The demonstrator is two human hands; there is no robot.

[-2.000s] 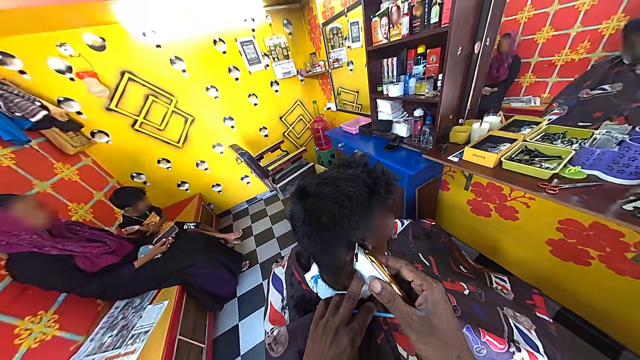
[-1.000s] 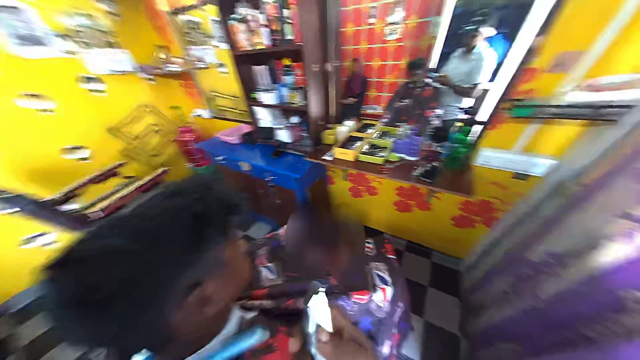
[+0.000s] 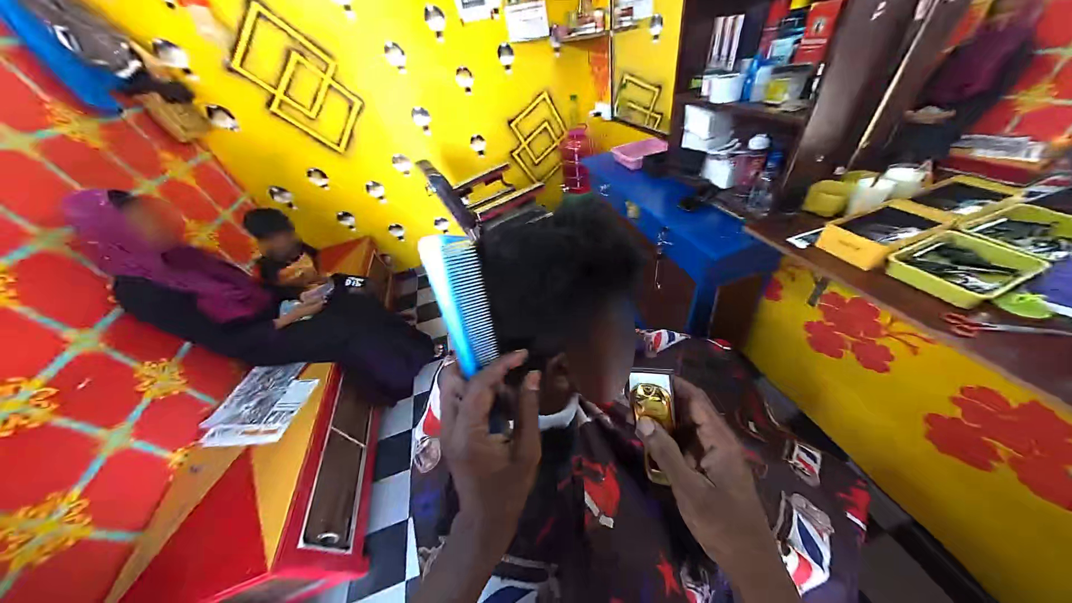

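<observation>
A person with short dark hair (image 3: 553,268) sits in front of me under a dark patterned barber's cape (image 3: 620,502). My left hand (image 3: 494,419) holds a blue comb (image 3: 461,297) upright at the back and side of the head, its teeth turned toward the hair. In my right hand (image 3: 703,461) is a gold hair clipper (image 3: 651,419), with the thumb on its body. The clipper is in front of the person's neck and chin, apart from the hair. The fingertips of my left hand are near the person's ear.
Two seated people are on the left beside a newspaper (image 3: 260,402) on a bench. A blue table (image 3: 662,209) stands behind the person. On the right, a counter (image 3: 904,285) holds tool trays (image 3: 963,268) and red-handled scissors (image 3: 1005,325).
Two seconds ago the clipper was beside the ear with both hands close to it; now it is lower and farther right, and the comb is raised beside the head. The view has swung away and back.
</observation>
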